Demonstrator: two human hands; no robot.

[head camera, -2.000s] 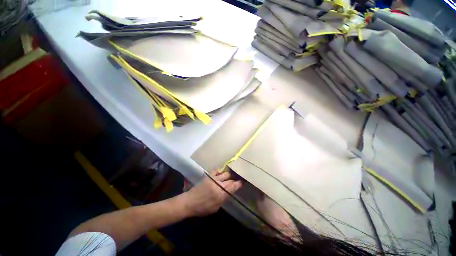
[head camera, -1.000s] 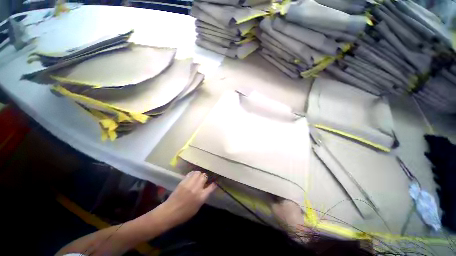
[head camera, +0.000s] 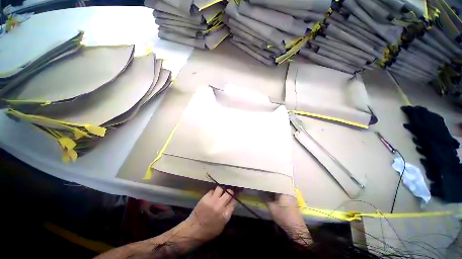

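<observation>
A grey-beige fabric panel lies flat in front of me, with yellow edge tape down its left side and a fold line near its front edge. My left hand is at the middle of the panel's near edge, fingers curled and closed on the edge from below. My right hand is at the near right corner, its fingertips hidden under the panel, so its grip cannot be told. A yellow tape tail hangs at each near corner.
A pile of panels lies left. Bundled panels stand at the back. A small folded panel, narrow strips, a slim dark-reddish tool, white cloth and black pieces lie right. A long yellow strip runs along the front.
The view has swung right, bringing the tool, cloth and black pieces into view. The right hand shows more clearly at the panel's near edge. The left hand is now nearer the middle of that edge.
</observation>
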